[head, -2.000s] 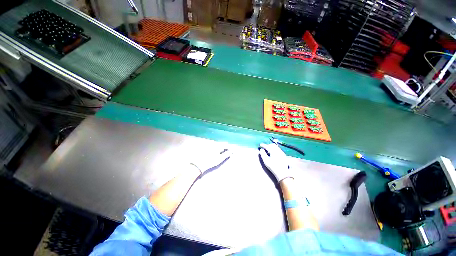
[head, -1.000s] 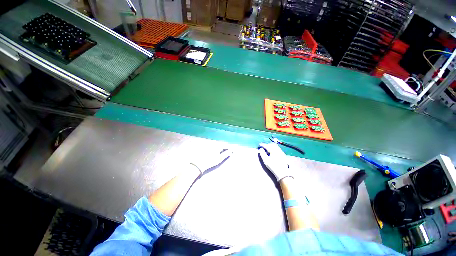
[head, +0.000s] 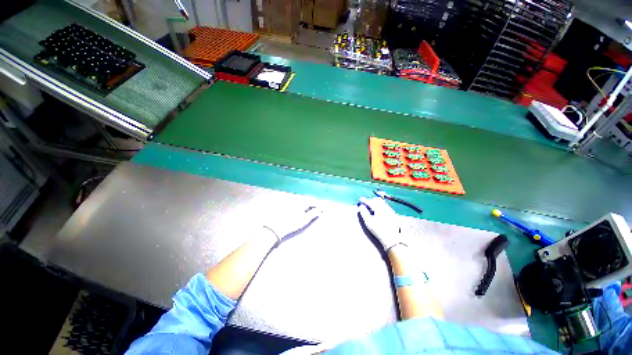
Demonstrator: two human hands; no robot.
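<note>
My left hand point(head: 294, 222), in a white glove, rests on the bare metal worktop point(head: 159, 215). It holds nothing that I can see; how its fingers lie is lost in glare. My right hand point(head: 380, 222), white-gloved with a light blue wrist strap point(head: 409, 280), rests at the worktop's far edge. Side cutters point(head: 400, 202) lie just beyond it, not held. An orange tray point(head: 376, 161) with small green circuit boards point(head: 417, 166) in three columns lies on the green belt point(head: 277, 128), beyond my right hand.
A black pallet with bright dots point(head: 86, 55) is on the sloping side conveyor point(head: 156, 90). At right are a black curved handle tool point(head: 491, 265), a blue-and-yellow tool point(head: 521, 227) and a pale fan box point(head: 589, 253). A person's blue sleeve point(head: 610, 315) shows at far right. A black bin point(head: 100, 326) is lower left.
The orange tray has shifted slightly right along the belt. The dotted pallet has moved down the side conveyor towards the belt. A blue sleeve has appeared at far right. My hands have not visibly moved.
</note>
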